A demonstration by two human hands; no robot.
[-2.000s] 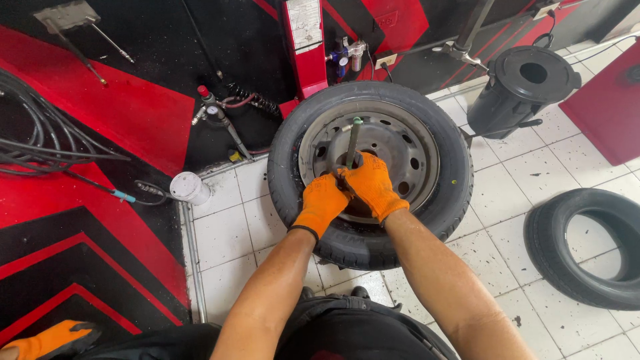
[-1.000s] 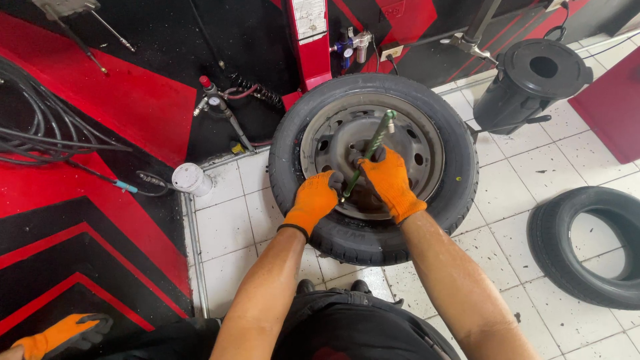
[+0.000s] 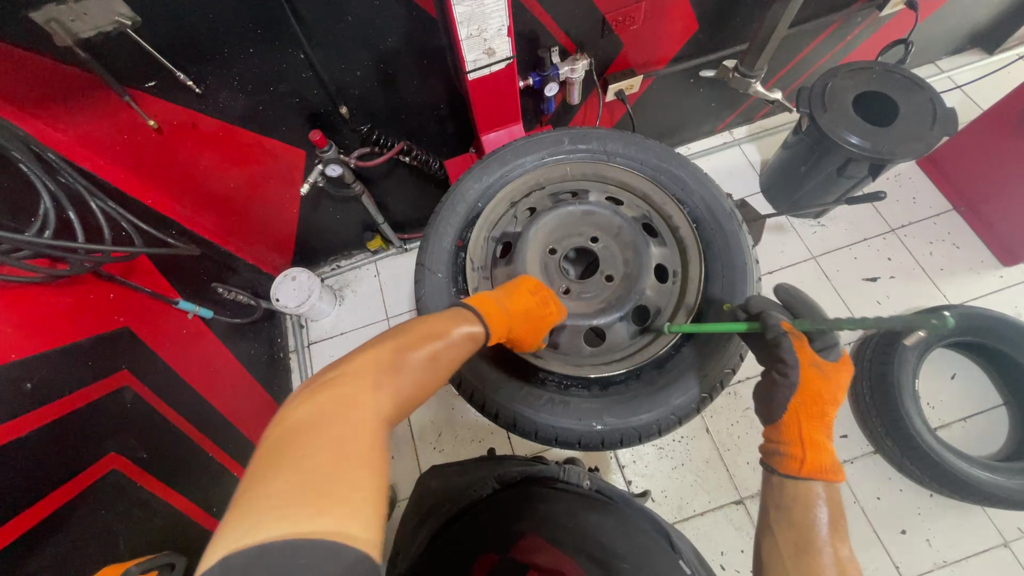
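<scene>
A steel wheel rim with its tire lies face up in front of me. My left hand, in an orange and dark glove, is curled over the lower left of the rim; its fingertips are hidden, so whether it holds anything does not show. To the right of the wheel, my right hand, gloved likewise, grips a green rod-like tool. The tool lies roughly level across the view, its left end over the rim's lower right edge and its right end above a loose tire.
A black bin with a holed lid stands at the upper right, beside a red panel. Left of the wheel are a white tub, an air fitting with a gauge and coiled black hose. Another orange glove shows at the bottom left.
My right hand has moved right, off the rim, with the green tool. The tool was upright in the view over the rim and now lies level. My left hand remains over the rim.
</scene>
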